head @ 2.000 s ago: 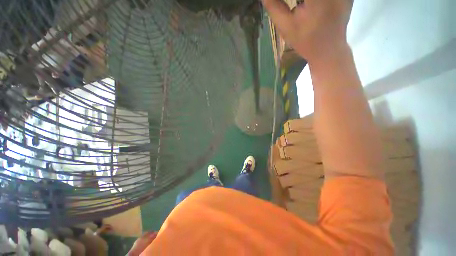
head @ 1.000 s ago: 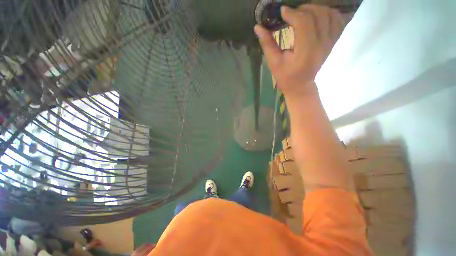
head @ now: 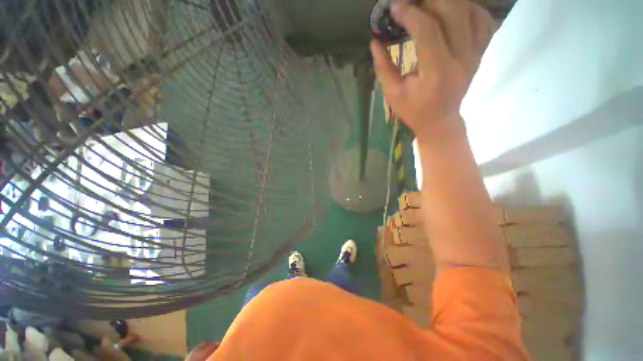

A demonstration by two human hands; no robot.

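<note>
A pedestal fan stands in front of me, its large round wire cage (head: 240, 141) filling the left and its pole running down to a round base (head: 359, 180) on the floor. A dark round control knob (head: 389, 21) is on the back of the fan housing at the top. My right hand (head: 433, 67) has thumb and fingers around the knob, partly hiding it. My left hand (head: 202, 351) is low at the bottom edge, mostly cut off and hidden by the orange shirt, so its grip cannot be told.
Stacked brown cartons (head: 543, 275) stand at the right by a white wall (head: 606, 204). A white-topped table (head: 166, 257) with small items shows through the cage, with people seated beyond it. My shoes (head: 347, 252) are on green floor.
Since two seconds ago, the knob has come into view with my right hand on it. Over the last second the hand has shifted slightly right and its fingers have changed position on the knob.
</note>
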